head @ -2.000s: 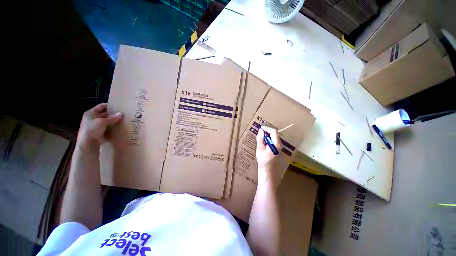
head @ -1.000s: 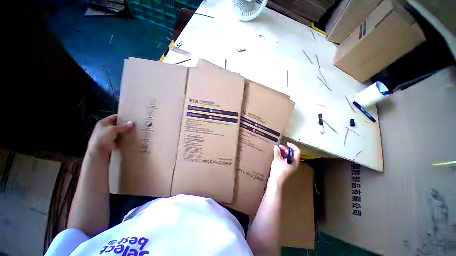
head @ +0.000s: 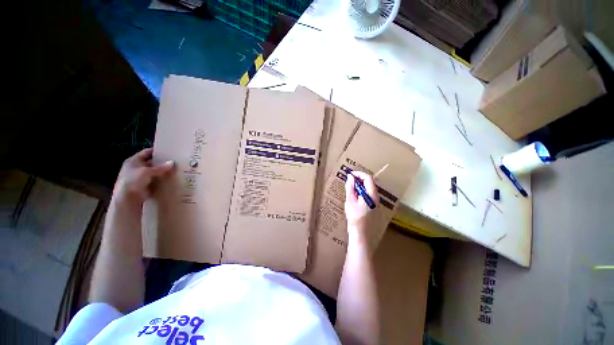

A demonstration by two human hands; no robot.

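Flat brown cartons [head: 276, 175] with dark blue printed bars lie overlapping on my lap and against the table edge. My left hand [head: 145, 176] grips the left edge of the upper carton, thumb on top, fingers hidden beneath. My right hand [head: 361, 195] holds a dark marker pen [head: 365, 196] over the printed bars of the lower carton [head: 397, 162] on the right. The pen's tip end is close to the left end of the bars; whether it touches cannot be told.
A white table [head: 404, 101] carries thin dark strips, a small black item [head: 497, 194], a blue marker [head: 514, 180], a white roll [head: 526, 159], a fan [head: 370, 15] and a closed carton [head: 542, 84]. A large carton [head: 525, 296] stands right. More flat cartons [head: 40, 236] are at left.
Since one second ago, my right hand has moved up and left with the pen, from the right edge of the lower carton onto its printed bars. The view has shifted slightly.
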